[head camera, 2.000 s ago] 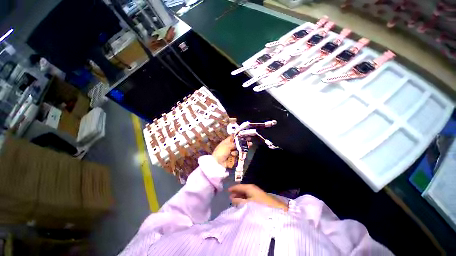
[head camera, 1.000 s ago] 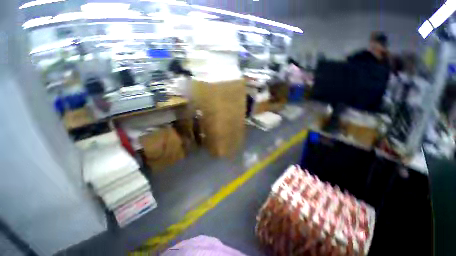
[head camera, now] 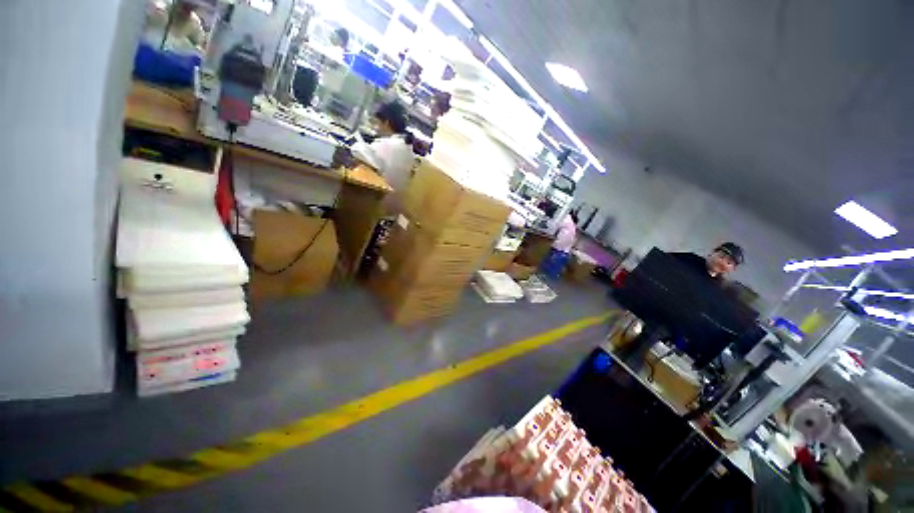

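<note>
No hand shows in the picture. A pink sleeve or shoulder of my clothing (head camera: 486, 504) is cut off at the bottom edge. Nearest in front of me is a stack of loaded trays with brown straps (head camera: 571, 466) at the bottom centre-right. Its straps hang over the edges, and its lower part is cut off by the frame.
A yellow floor line (head camera: 331, 423) crosses the grey floor. Stacked white trays (head camera: 185, 301) stand at left beside a pale wall (head camera: 60, 200). Cardboard boxes (head camera: 441, 250) stand in the middle. A person in a dark cap (head camera: 726, 259) is behind a black monitor (head camera: 681, 306). Other people are farther back.
My view has swung from the bench and watch tray to the aisle and room. Both hands and the pink-strap watches have left the picture. The brown-strap stack now sits lower.
</note>
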